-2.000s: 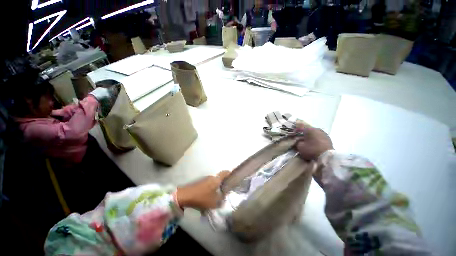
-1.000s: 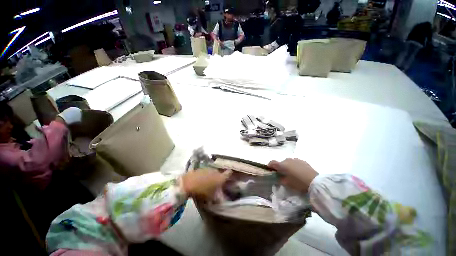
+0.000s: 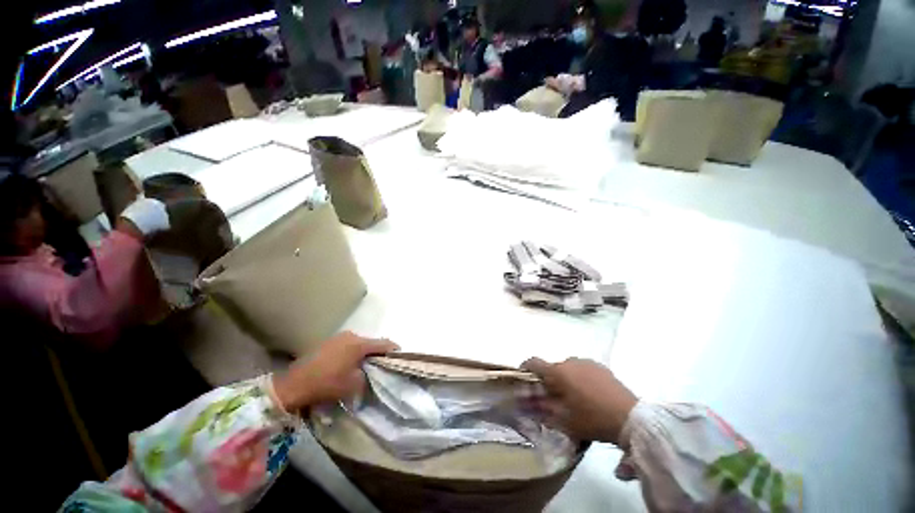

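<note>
A beige-taupe bag body (image 3: pixel 451 479) stands close in front of me at the near table edge, its wide opening facing up. Shiny, crumpled white and translucent stuffing (image 3: pixel 431 411) shows inside; I cannot tell paper from film. My left hand (image 3: pixel 336 371) grips the rim at the left end. My right hand (image 3: pixel 582 397) grips the rim at the right end, its fingers partly over the opening. The bag's base is cut off by the picture's lower edge.
A pile of grey-beige straps (image 3: pixel 562 279) lies mid-table. Beige bags (image 3: pixel 296 281) stand at left, with more (image 3: pixel 672 130) at the far side. White sheets (image 3: pixel 532 145) are heaped behind; a large white stack (image 3: pixel 752 341) lies right. A person in pink (image 3: pixel 80 281) works at left.
My left hand has moved from inside the opening to the left rim. My right hand still holds the right side. The opening is spread wider and the stuffing shows more.
</note>
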